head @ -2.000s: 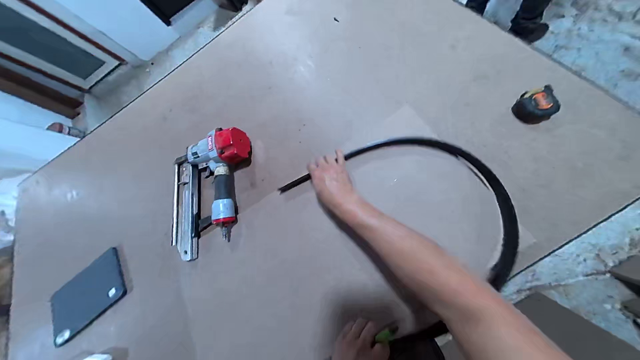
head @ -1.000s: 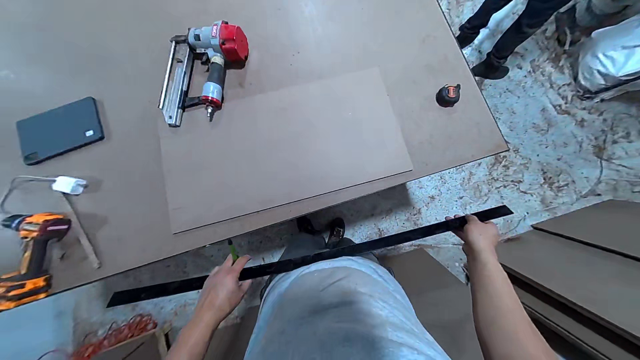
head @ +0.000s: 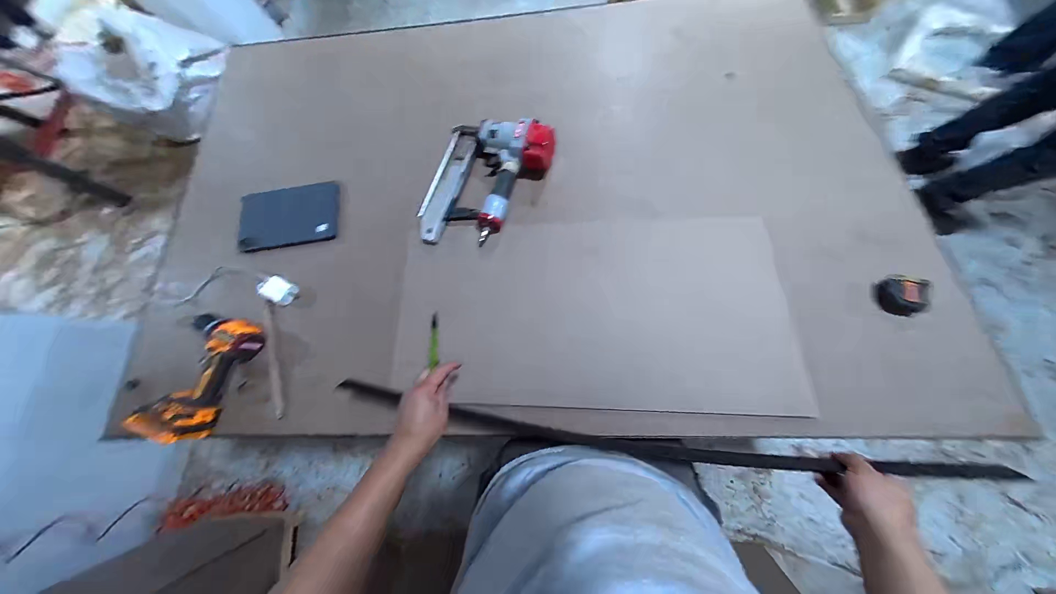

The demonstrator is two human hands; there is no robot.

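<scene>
A long, thin black strip [head: 577, 439] spans the near edge of the board-topped table, both ends free. My left hand [head: 425, 408] grips it near its left end and also holds a green pen or marker [head: 434, 342], dark tip pointing away from me. Toward the strip's right end, my right hand [head: 870, 491] is closed around it, past the table edge. Beyond the strip lies a thin rectangular brown panel [head: 610, 322] on the larger board. A pneumatic stapler or nailer [head: 495, 173] with a red cap rests behind the panel's left part.
On the left lie a dark tablet or case [head: 290, 216], a white plug adapter [head: 278, 289], a thin stick [head: 275, 363] and an orange cordless drill [head: 214, 371]. A tape measure [head: 902, 295] sits at right. A person's legs [head: 990, 132] stand beyond the table's right edge.
The strip was bent in a curve on the board two seconds ago; it now runs nearly straight between my hands. Since one second ago its left end has come over the table. The view has shifted.
</scene>
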